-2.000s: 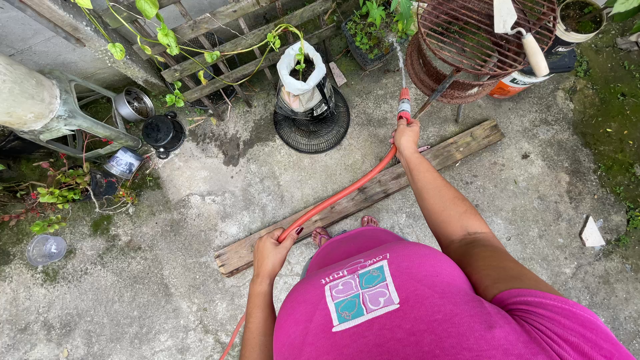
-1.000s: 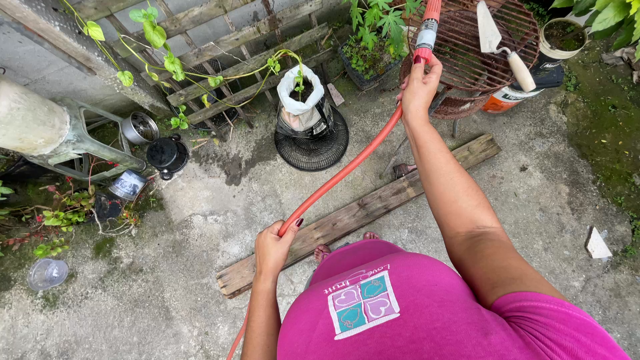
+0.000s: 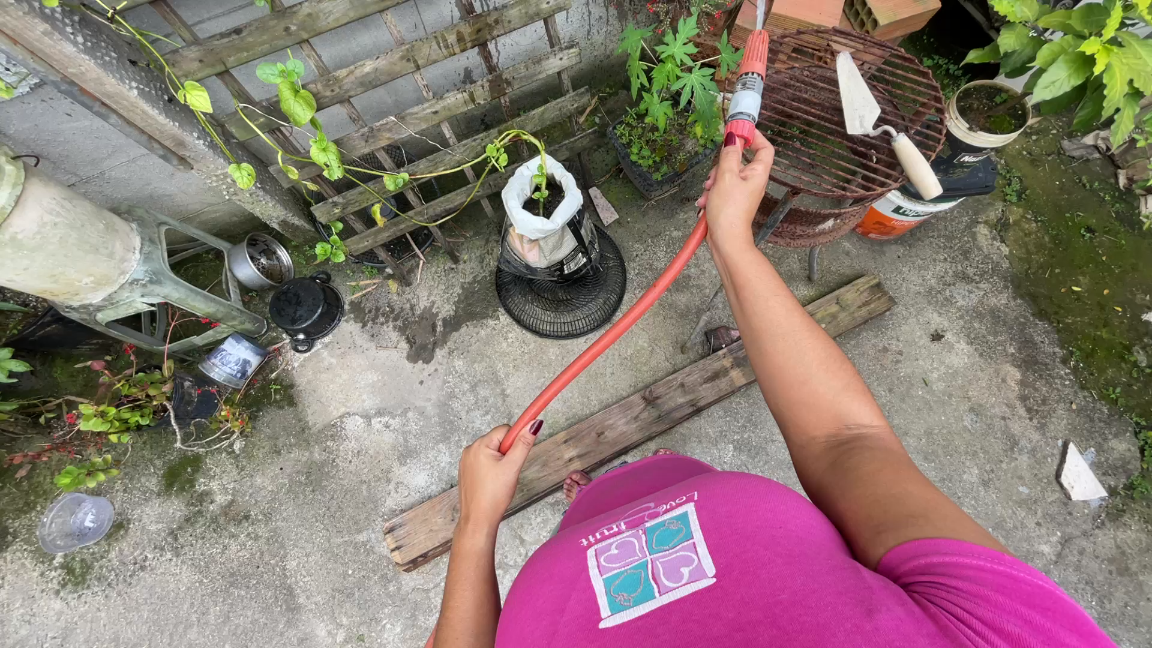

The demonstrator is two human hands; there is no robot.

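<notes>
My left hand (image 3: 490, 472) is closed around an orange garden hose (image 3: 621, 324) near the lower middle. My right hand (image 3: 738, 184) grips the hose's upper end, just below a red and grey spray nozzle (image 3: 747, 94) that points up toward the top edge, where a little water shows at its tip. The hose curves between the two hands. Beside the nozzle is a round rusty grill grate (image 3: 792, 135) with a pointed trowel (image 3: 859, 99) lying on it. Left of the nozzle, a leafy plant (image 3: 679, 81) grows in a dark planter (image 3: 652, 175).
A wooden plank (image 3: 630, 418) lies across the concrete by my feet. A vine grows from a white bag (image 3: 540, 216) above a black fan guard (image 3: 562, 297). Wooden lattice (image 3: 432, 67) leans on the wall. Pots, a black lidded pot (image 3: 306, 309) and a plastic stool (image 3: 193, 270) stand left; buckets (image 3: 900, 214) stand right.
My right hand and the nozzle have moved up and forward, from low beside the grate to alongside its upper left part. My left hand still holds the hose in about the same place.
</notes>
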